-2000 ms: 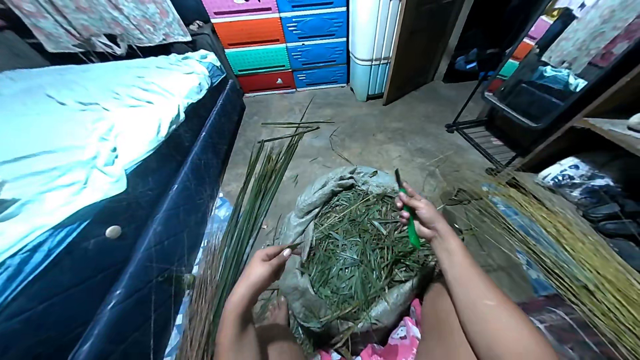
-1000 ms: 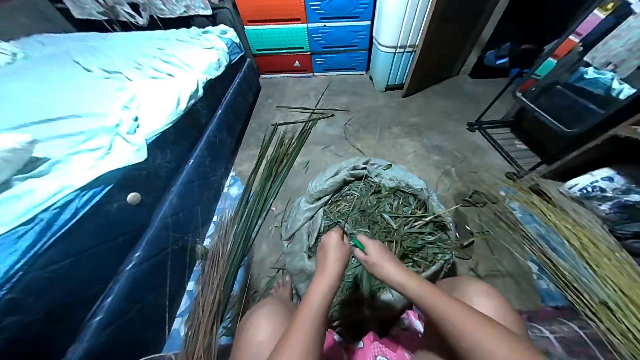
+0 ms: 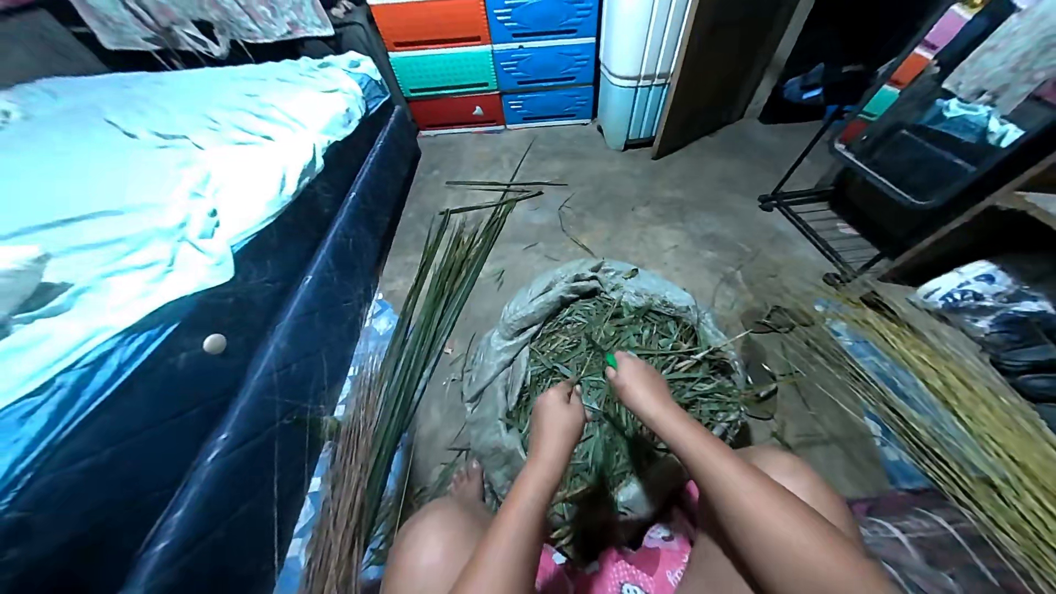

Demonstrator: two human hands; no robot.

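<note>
My right hand (image 3: 639, 384) is closed on a green-handled knife (image 3: 611, 360), whose dark blade is hard to make out against the leaves. Close beside it on the left, my left hand (image 3: 558, 412) pinches a thin plant stalk between thumb and fingers. Both hands are over an open woven sack (image 3: 503, 355) with a rolled rim, full of cut green leaf pieces (image 3: 660, 330). A bundle of long green stalks (image 3: 429, 322) lies to the left of the sack. At the right lies a bundle of yellowish stalks (image 3: 932, 371).
A bed with a dark blue side (image 3: 272, 330) runs along the left. Coloured plastic drawers (image 3: 495, 66) stand at the back. A black metal rack (image 3: 808, 223) and a shelf with bagged things (image 3: 990, 289) are at the right. Sandals (image 3: 757, 371) lie beside the sack.
Two seconds ago my hands were apart, the knife raised at the right and my left hand at the sack's left rim. Both have since come together over the leaves.
</note>
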